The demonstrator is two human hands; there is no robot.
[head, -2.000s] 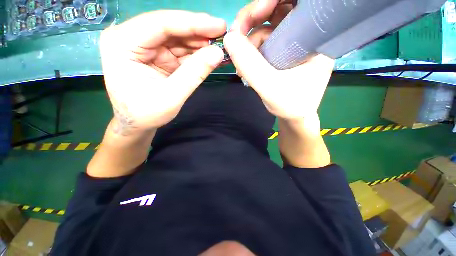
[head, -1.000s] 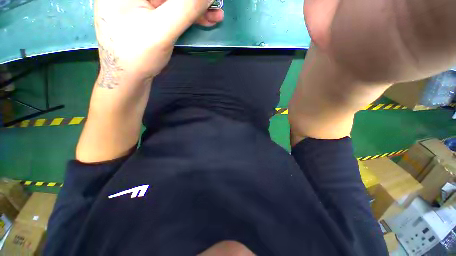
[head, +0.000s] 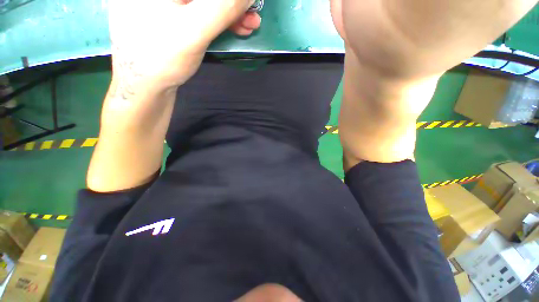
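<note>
My left hand [head: 177,35] is at the top left over the bench edge, cut off by the top of the picture. It holds a circuit board module [head: 256,6] between its fingertips; only a small silver and dark bit of the module shows. My right hand [head: 414,35] is large and close to the camera at the top right. Its fingers are cut off by the top edge, so what they hold, if anything, is hidden.
The green mat's front edge [head: 289,47] curves across the top. Below are a green floor [head: 295,118] with yellow-black tape, cardboard boxes [head: 467,206] at right and more boxes [head: 38,259] at left. A black cable [head: 508,56] runs along the bench edge at right.
The view has shifted, so the trays at the left have left the picture. My right hand has moved away from my left hand, up and right, and the grey screwdriver is out of view.
</note>
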